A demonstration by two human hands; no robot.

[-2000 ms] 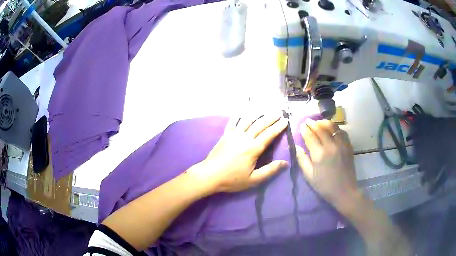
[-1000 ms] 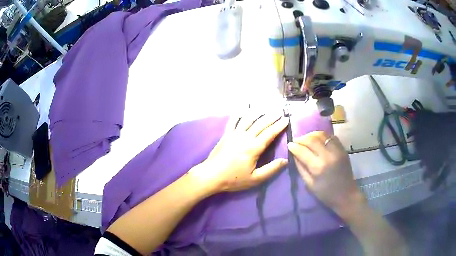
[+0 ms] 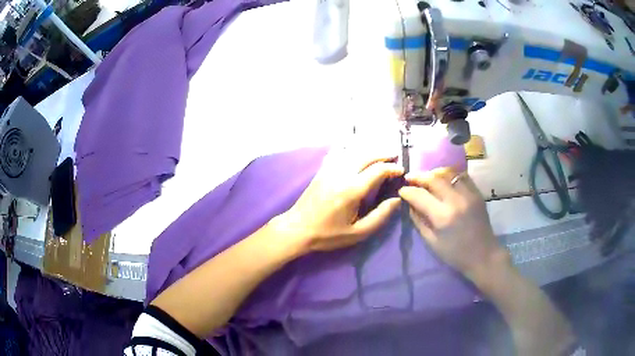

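A purple garment panel (image 3: 327,292) is spread over the table front under both hands, its far edge at the presser foot (image 3: 406,137). A dark elastic strip (image 3: 406,243) runs down the panel from the foot; another dark line lies to its left. My left hand (image 3: 341,201) rests on the panel, its thumb and index finger close to the strip. My right hand (image 3: 449,215) pinches the strip just below the foot, its fingertips near my left fingertips. What lies under the fingertips is hidden.
The white machine head (image 3: 473,62) stands at upper right. Green-handled scissors (image 3: 546,174), a small yellow block (image 3: 475,147) and a dark stringy bundle (image 3: 609,195) lie right. A purple stack (image 3: 132,132), a phone (image 3: 63,197) and cardboard (image 3: 80,257) lie left.
My left fingers have drawn back from the foot and curled toward the strip. My right hand moved back from the panel's far edge to the strip. The view has shifted slightly.
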